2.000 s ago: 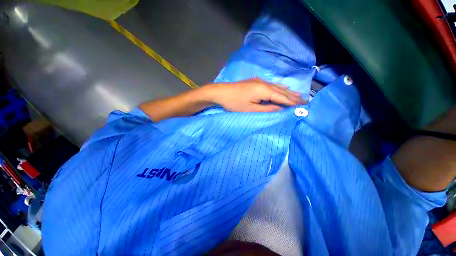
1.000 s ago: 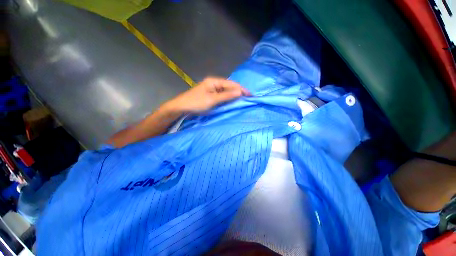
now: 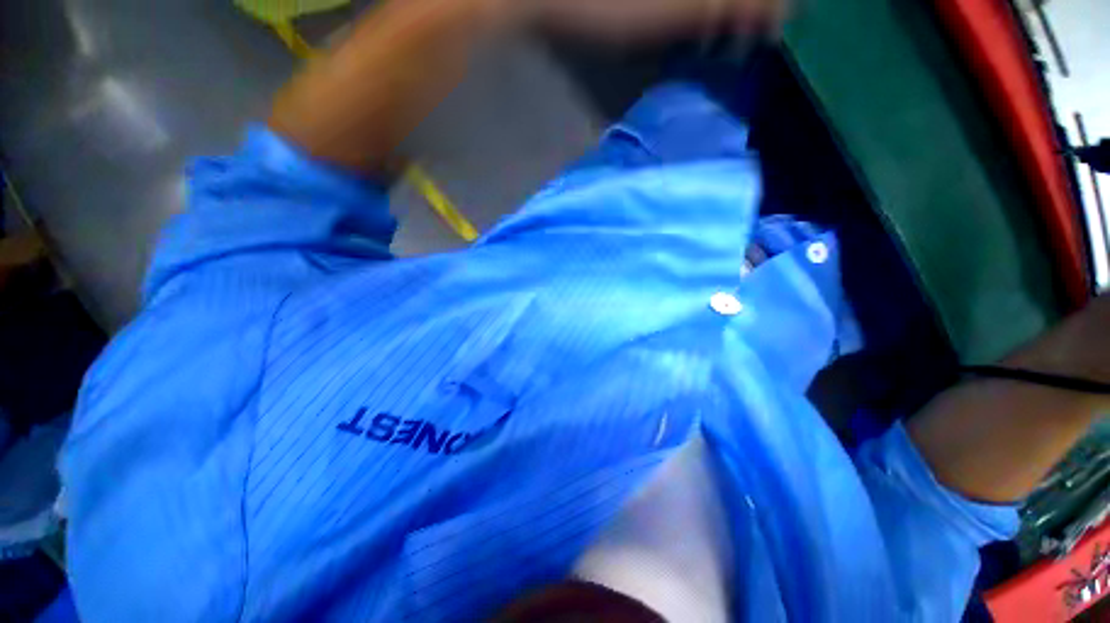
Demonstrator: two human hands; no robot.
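Note:
My left hand [image 3: 682,17] is at the top edge, blurred and partly cut off; whether it holds anything cannot be told. Its forearm crosses above the blue striped work coat [image 3: 523,353], which fills the middle. My right forearm [image 3: 1035,420] runs out at the right edge, and the right hand is out of view. A black cord [image 3: 1035,379] crosses that forearm. At the top right, a white panel [image 3: 1074,61] with dark edge parts shows beside a red-orange board [image 3: 1020,110].
The green bench surface [image 3: 919,183] runs down the right side. Another red-orange board [image 3: 1047,599] with small pieces is at the bottom right. Grey floor with a yellow line [image 3: 441,203] lies at the upper left.
My left hand has left the coat front and moved up and forward to the top edge. The coat front hangs differently. The view has shifted, showing more of the boards at right.

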